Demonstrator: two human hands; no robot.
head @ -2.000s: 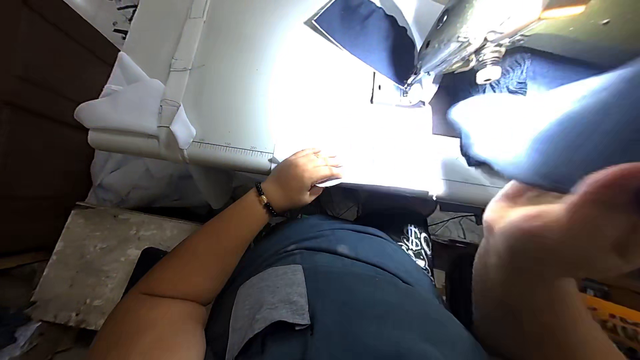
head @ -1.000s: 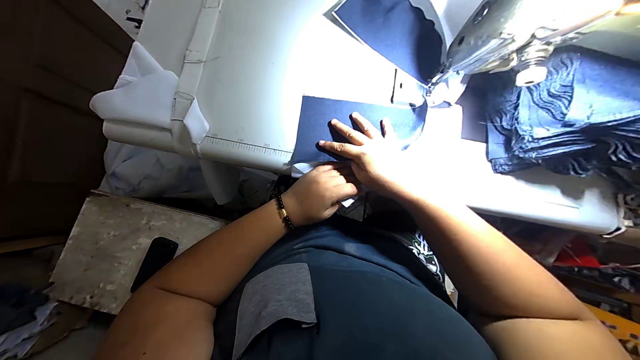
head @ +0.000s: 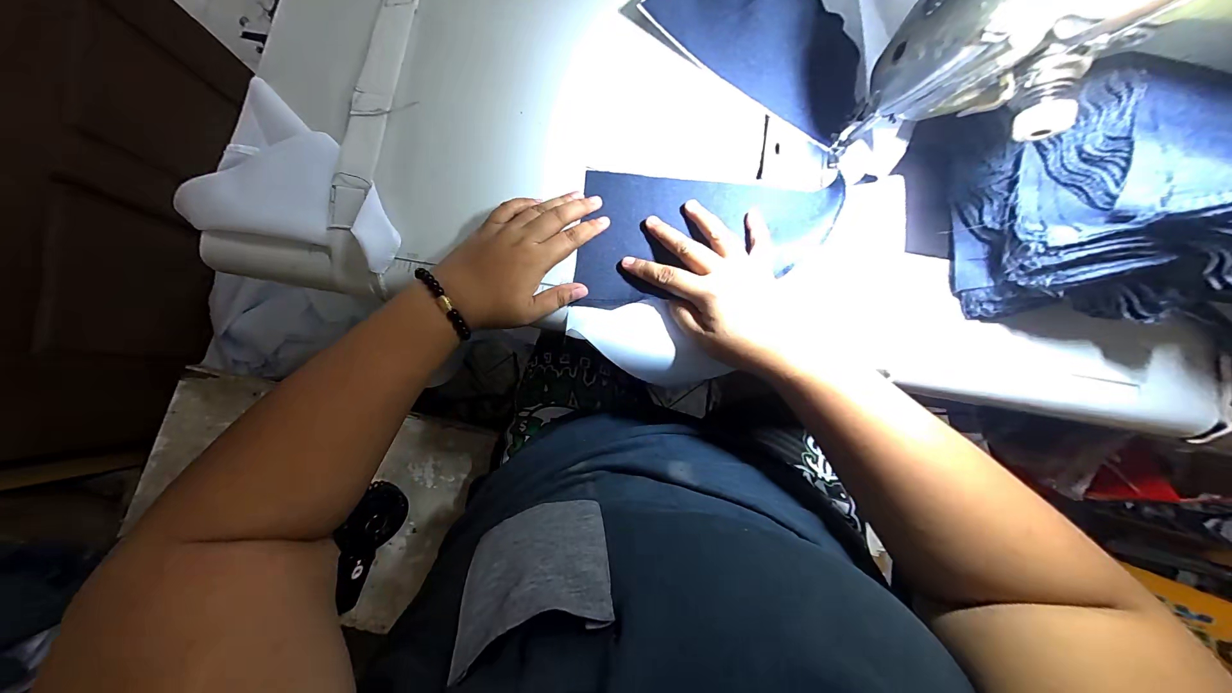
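Observation:
A dark blue fabric piece (head: 616,217) lies flat at the front of the sewing table, its right end near the needle area of a sewing machine (head: 948,72). My right hand (head: 717,279) rests on it with fingers spread. At its left edge lies my left hand (head: 529,255), fingertips on the cloth and thumb apart. White fabric (head: 640,337) shows under the blue piece and hangs over the table's front edge. Another dark blue piece (head: 760,48) lies behind, reaching to the needle area.
A stack of blue fabric pieces with frayed edges (head: 1088,231) lies right of the machine head. White cloth (head: 279,188) is bunched at the table's left corner, beside a taped strip (head: 371,106). A worn board (head: 433,462) with a black object on it is below left.
The right hand has come from the stack side onto a blue piece that now lies by the needle area. My left hand has moved from beside the right hand to the cloth's left edge.

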